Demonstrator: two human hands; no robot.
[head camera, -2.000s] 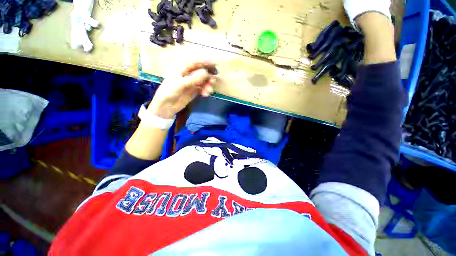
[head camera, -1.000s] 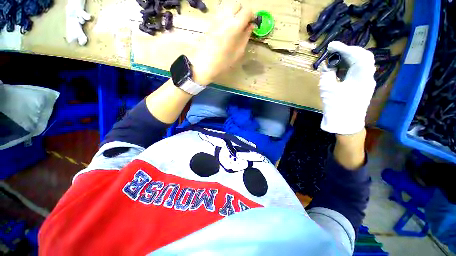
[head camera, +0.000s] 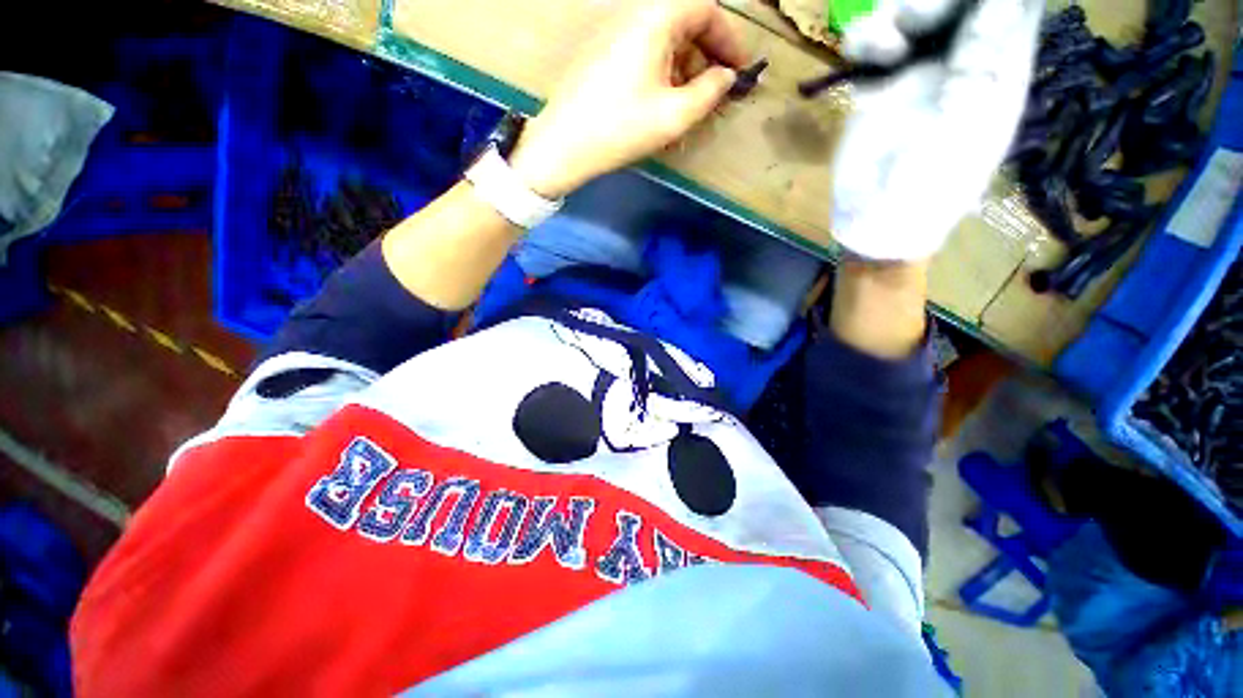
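Observation:
My bare left hand (head camera: 630, 98), with a watch on the wrist, pinches a small dark end piece (head camera: 748, 78) above the cardboard-covered table (head camera: 770, 150). My gloved right hand (head camera: 916, 161) is blurred and holds a black leg part (head camera: 842, 79), whose thin end points left toward the small piece. The two parts are apart. The green cap (head camera: 851, 12) shows at the top edge, partly hidden by the right glove. A pile of black legs (head camera: 1091, 143) lies right of the glove.
A large blue tray (head camera: 1138, 357) of black parts stands at the right. The green table edge (head camera: 457, 75) runs in front of my body. A blue bin (head camera: 246, 191) with dark parts is below left. A blue stool (head camera: 1002, 525) stands on the floor at lower right.
My left hand has moved away from the green cap toward me with the small piece. My right hand has risen with the leg part toward it. The view has shifted.

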